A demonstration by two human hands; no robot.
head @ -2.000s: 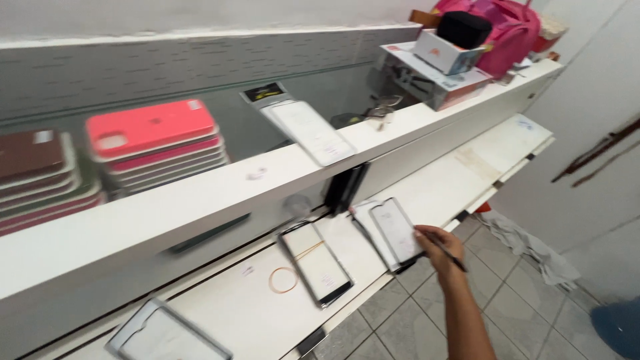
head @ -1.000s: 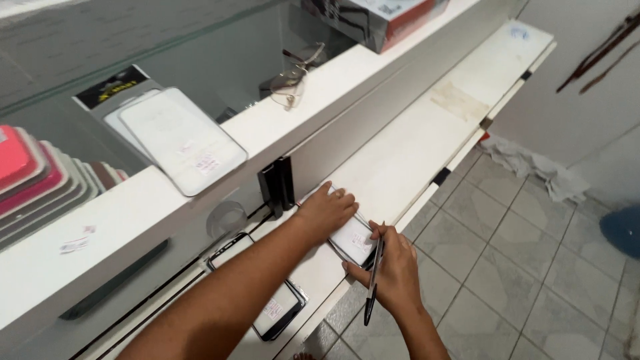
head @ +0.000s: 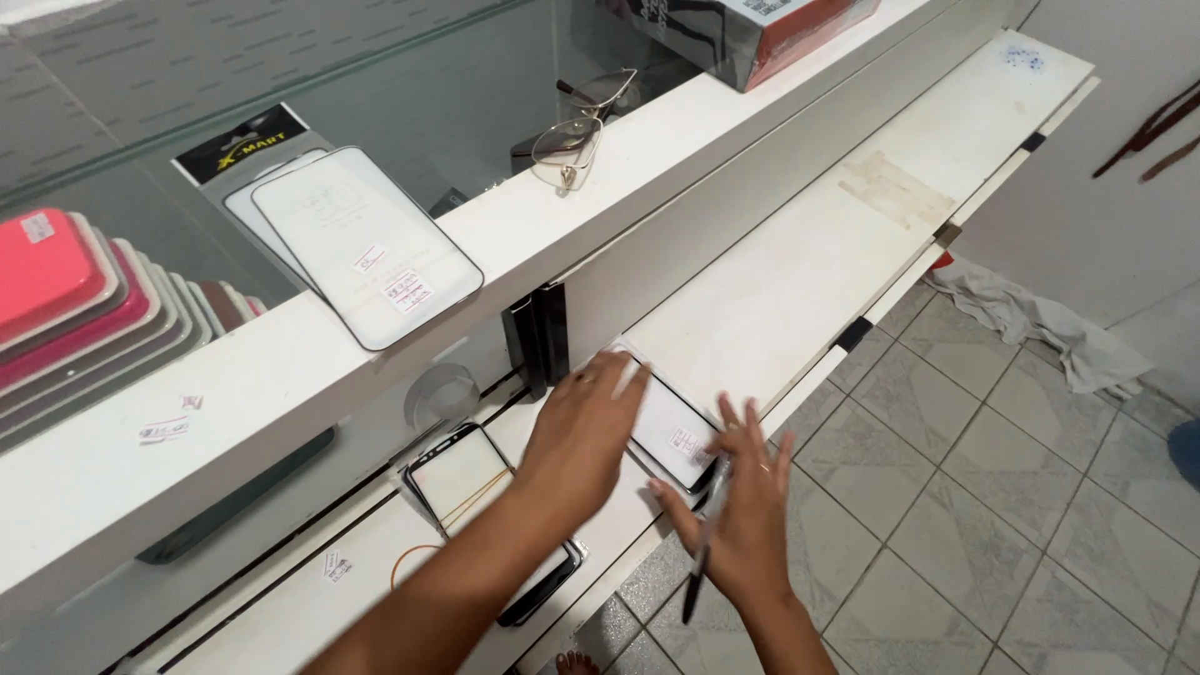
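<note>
On the lower white shelf lies a stack of phone screen protectors [head: 670, 422] with dark edges and a small written label on top. My left hand [head: 586, 427] rests over the stack's left side, fingertips at its upper end; whether it grips anything is hidden. At the stack's right edge is my right hand [head: 736, 497], fingers spread, with a pen [head: 698, 572] held against the palm, its dark end pointing down. Left of the stack, partly behind my left forearm, lies another bundle of screen protectors [head: 459, 478] with a rubber band across it.
The upper white ledge [head: 525, 234] holds large screen protectors [head: 375, 244], wire-framed glasses [head: 572, 141] and a box [head: 750, 37]. Stacked phone cases [head: 56, 272] stand behind glass at left. A tape roll [head: 441, 394] is beside the lower shelf. Tiled floor [head: 900, 525] lies beyond its edge.
My left hand, out of view two seconds ago, is now at the stack. My right hand's fingers have spread since one second ago, the pen still with it. The view has moved closer.
</note>
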